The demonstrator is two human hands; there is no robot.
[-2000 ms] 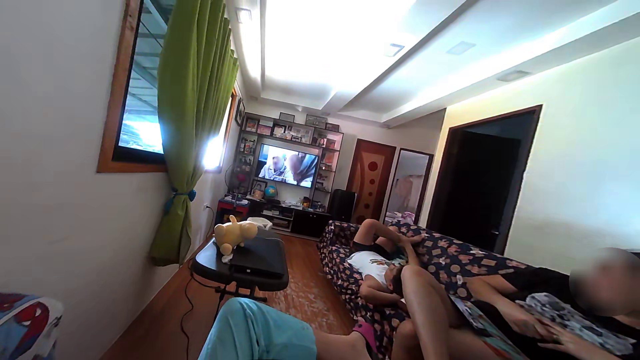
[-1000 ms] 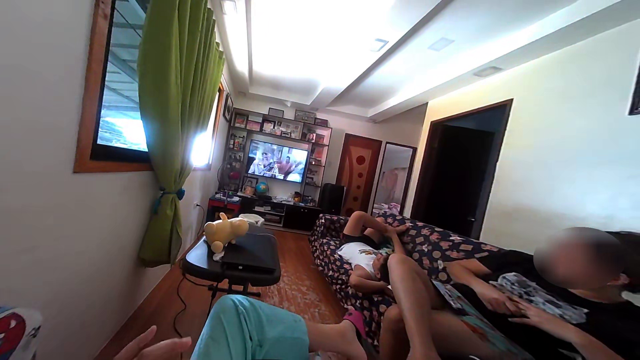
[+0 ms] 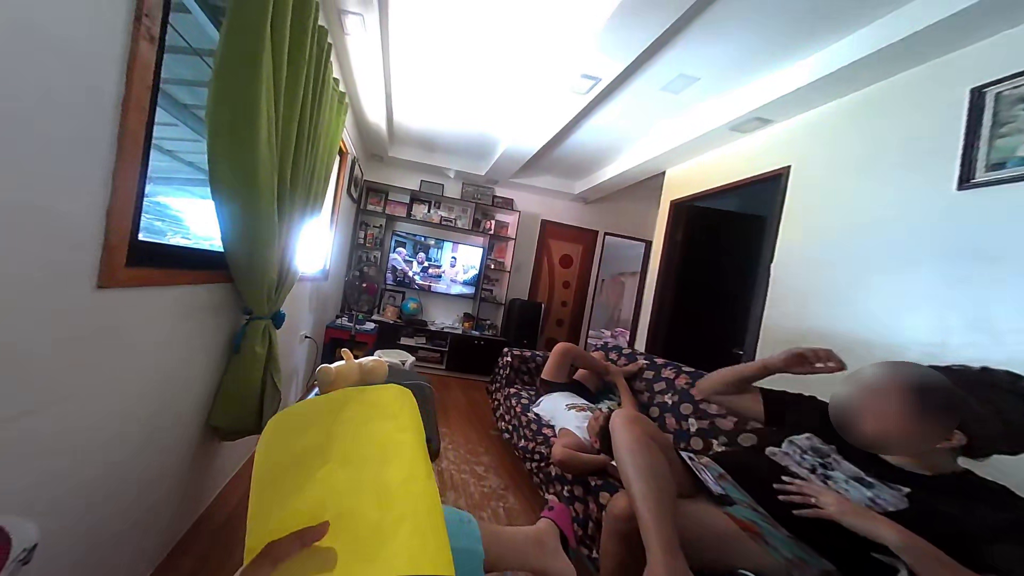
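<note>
At the lower left, my left hand [image 3: 290,550] lies against a large bright yellow sheet [image 3: 352,472], its thumb flat on the front face and the other fingers hidden. The sheet stands up over my lap and covers part of my leg in teal shorts [image 3: 464,540]. Behind its top edge a pale yellow plush toy [image 3: 352,373] rests on a dark-topped stool or small table [image 3: 424,400]. My right hand is not in view.
On the right, a person in black [image 3: 952,512] reclines on a floral-covered sofa [image 3: 520,384]; a person in a white shirt [image 3: 570,412] lies farther along it. A green curtain [image 3: 268,160] hangs left. A television [image 3: 434,264] stands on the far shelving.
The yellow sheet has come into view, with my left hand on it; one second ago that hand showed no sheet. The person in black has raised one hand.
</note>
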